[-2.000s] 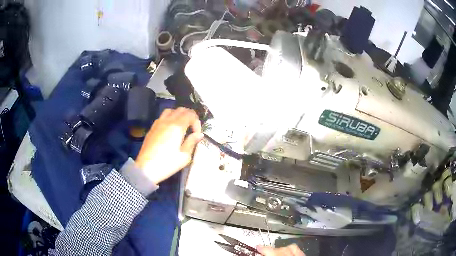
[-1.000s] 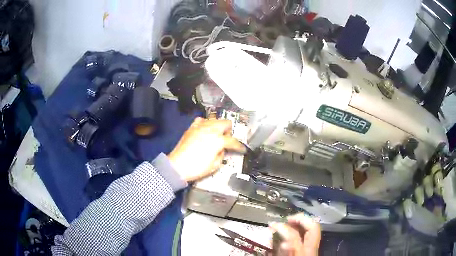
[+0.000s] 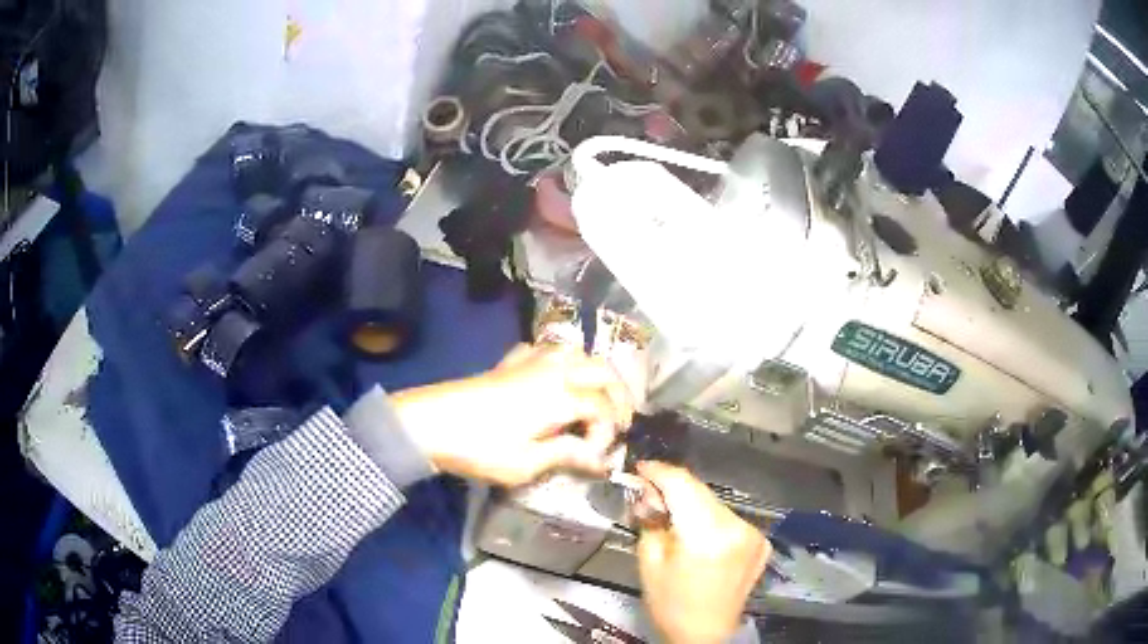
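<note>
My left hand (image 3: 529,415) is over the left end of the cream machine bed (image 3: 544,535), fingers bent and close to the work; what they hold is hidden. My right hand (image 3: 692,547) is just right of it at the front edge of the bed, thumb and finger together near the small metal guide, which is mostly covered. A dark navy strip (image 3: 657,435) lies beside the fingertips. The thread snips (image 3: 592,623) lie on the white table below, cut off by the picture's edge. The bright work lamp (image 3: 667,239) hides the needle area.
The Siruba machine head (image 3: 995,340) fills the right side. Navy tape rolls (image 3: 296,264) and a dark cylinder with an orange-brown core (image 3: 382,289) stand on blue fabric (image 3: 151,377) at left. Pale cords (image 3: 541,120) lie behind the bed.
My right hand has moved up from beside the snips to the front of the bed, next to my left hand. My left hand has moved right along the bed. The view has shifted slightly.
</note>
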